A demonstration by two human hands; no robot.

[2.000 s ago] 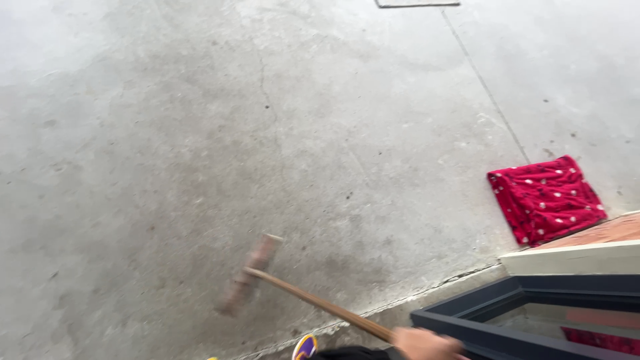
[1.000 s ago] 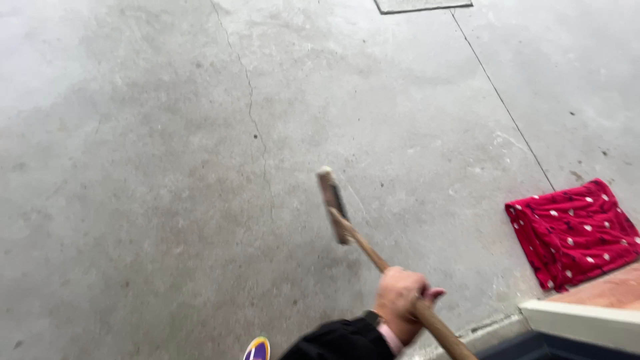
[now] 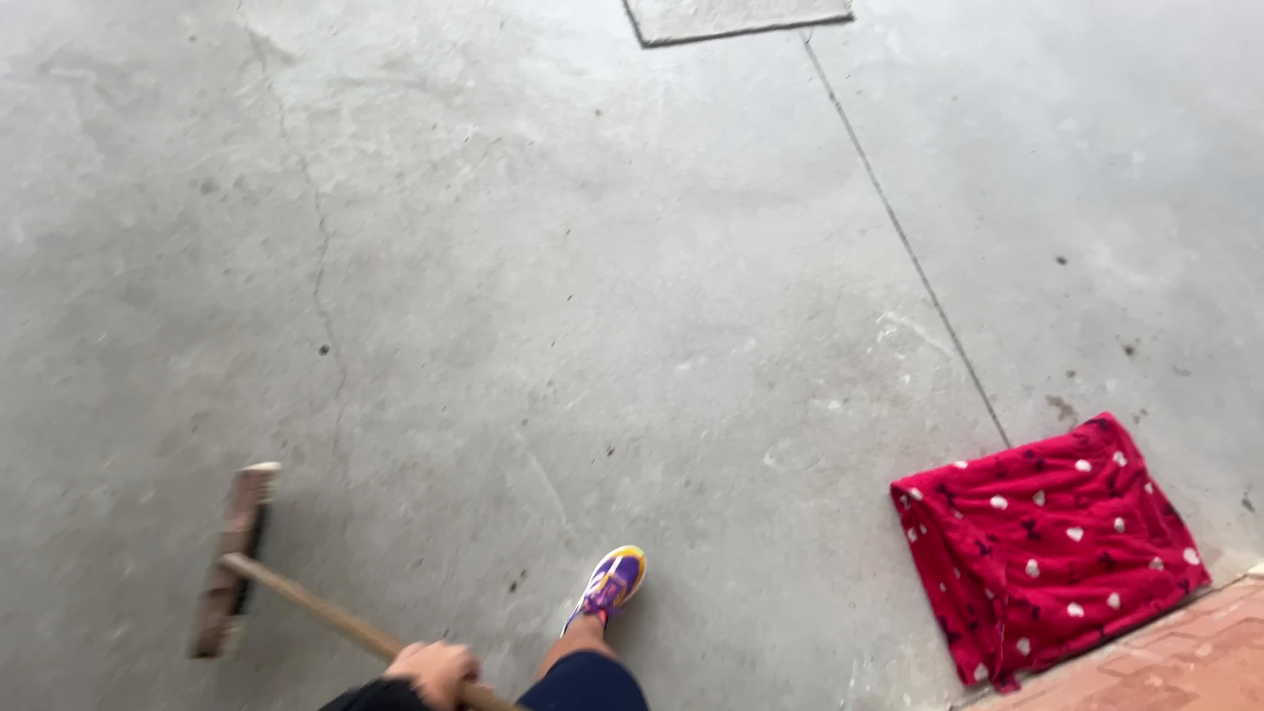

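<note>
My left hand [image 3: 434, 671], in a black sleeve at the bottom edge, is closed around the wooden handle of a push broom [image 3: 232, 563]. The broom's head rests at the lower left on the grey concrete floor, its dark bristles partly visible on the right side. From the head, the handle slants down to the right, past my hand and out of view. My right hand is out of the picture.
A folded red cloth with white hearts and dark bows [image 3: 1057, 553] lies at the lower right beside reddish paving [image 3: 1165, 647]. My purple and yellow shoe [image 3: 614, 578] is right of the broom. A framed floor cover [image 3: 741, 18] is at the top; a joint line runs from it to the cloth.
The broom head has swung left, away from its place of a second ago. My shoe has come further into view, and the dark frame seen two seconds ago has left the picture.
</note>
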